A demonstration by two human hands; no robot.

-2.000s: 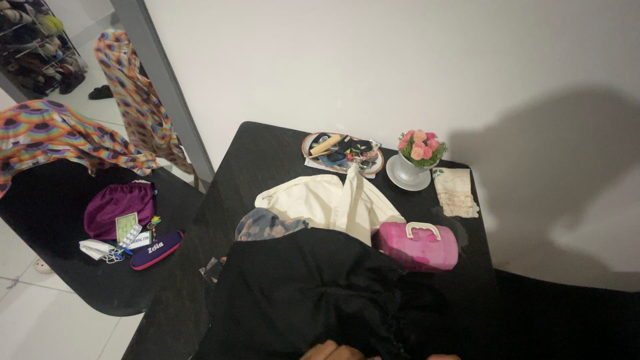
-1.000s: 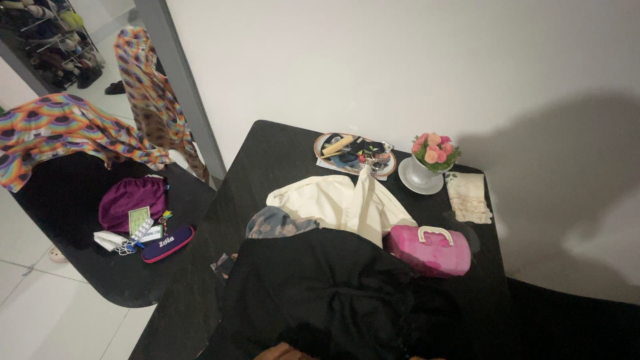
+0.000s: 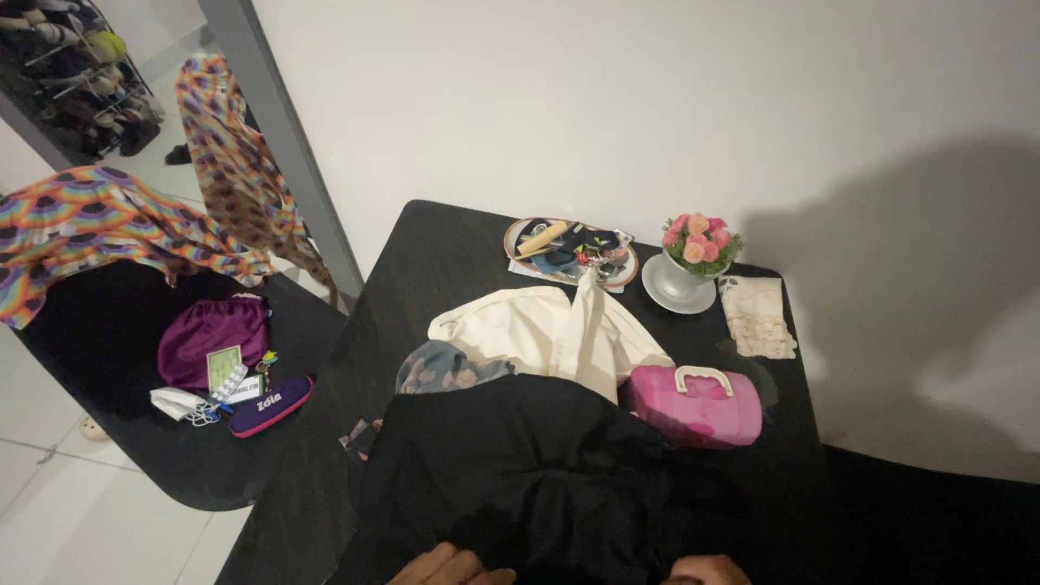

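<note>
A black cloth garment (image 3: 528,471) is spread over the near part of the dark table. At the bottom edge, my left hand (image 3: 451,566) rests on its near side with bent fingers; whether it grips the cloth cannot be told. Further right, my right hand (image 3: 705,570) is also at the black cloth, mostly cut off by the frame. Beyond the black cloth lie a cream fabric piece (image 3: 520,325) and a grey floral cloth (image 3: 447,370), both partly covered by it. A pink case with a white handle (image 3: 699,406) stands at the right, touching the cloths.
An oval tray (image 3: 510,244) of small items, a flower pot (image 3: 678,280) on a saucer and a folded beige cloth (image 3: 756,313) sit along the wall. A lower black surface at left holds a purple pouch (image 3: 215,341), a zip case (image 3: 272,406) and patterned fabric (image 3: 106,219). A mirror stands behind.
Both hands now show at the bottom edge, where one second ago only part of one was plain. The black cloth and the objects around it look much the same.
</note>
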